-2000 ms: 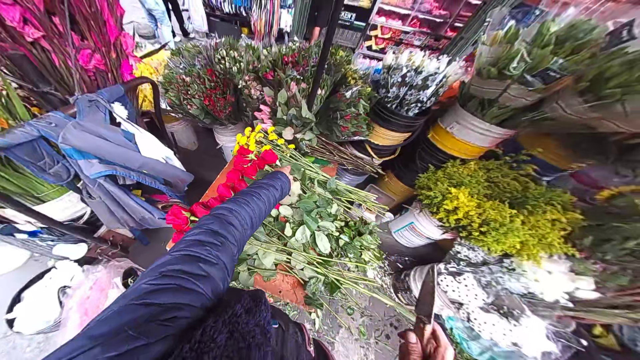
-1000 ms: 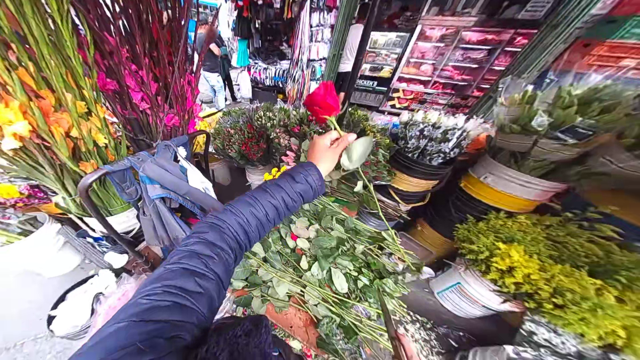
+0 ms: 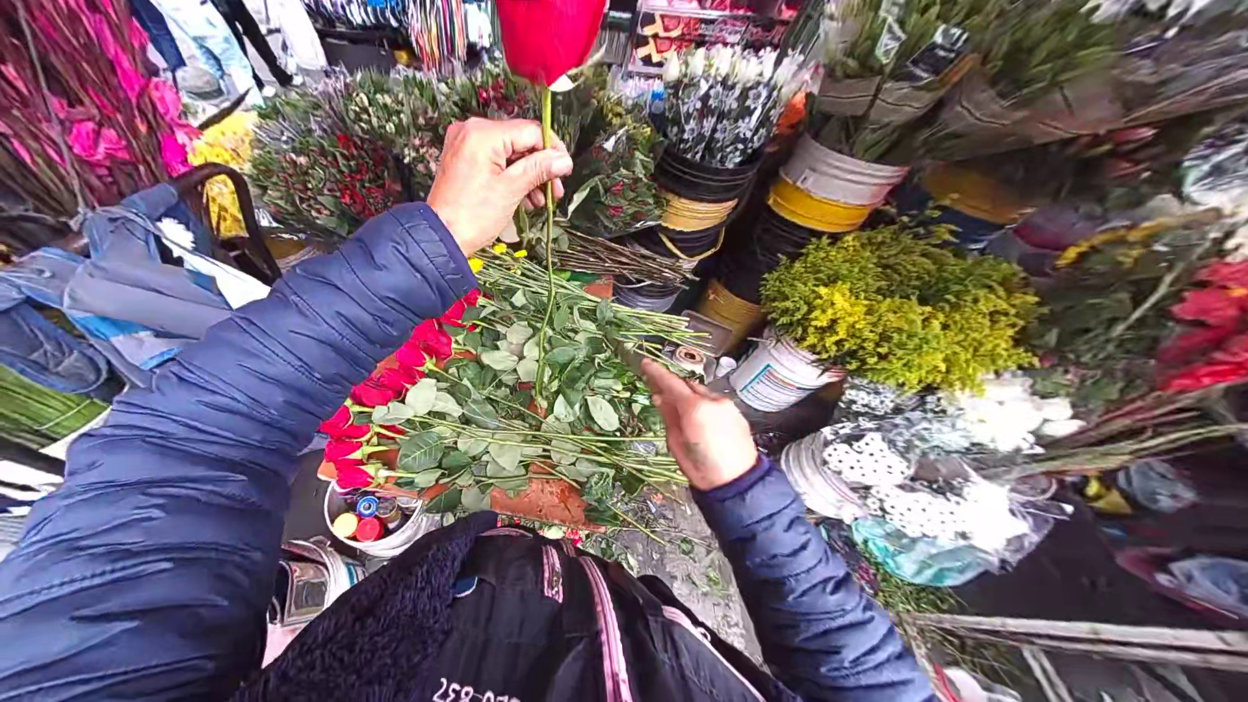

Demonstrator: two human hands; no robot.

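My left hand (image 3: 502, 180) pinches the stem of a single red rose (image 3: 549, 37) just below its bloom, holding it upright above the pile. Lower and to the right, my right hand (image 3: 704, 429) is closed around a knife, whose dark blade (image 3: 625, 353) points up and left near the stems; its handle is hidden in the fingers. Under both hands lie rose stems with green leaves (image 3: 507, 390). Several red rose blooms (image 3: 375, 390) line the left side of the pile, with part of a reddish-brown work surface (image 3: 541, 495) showing beneath.
A white bucket with cans (image 3: 385, 536) stands at the near left of the pile. On the right are a white bucket (image 3: 775, 370) of yellow-green foliage and wrapped white flowers (image 3: 936, 487). Black buckets (image 3: 707, 175) with flowers stand behind. A denim garment (image 3: 127, 273) hangs at left.
The left hand, over the pile two seconds ago, has raised a single rose from it. The right hand with the knife has come from the lower edge up beside the stems. The view has shifted.
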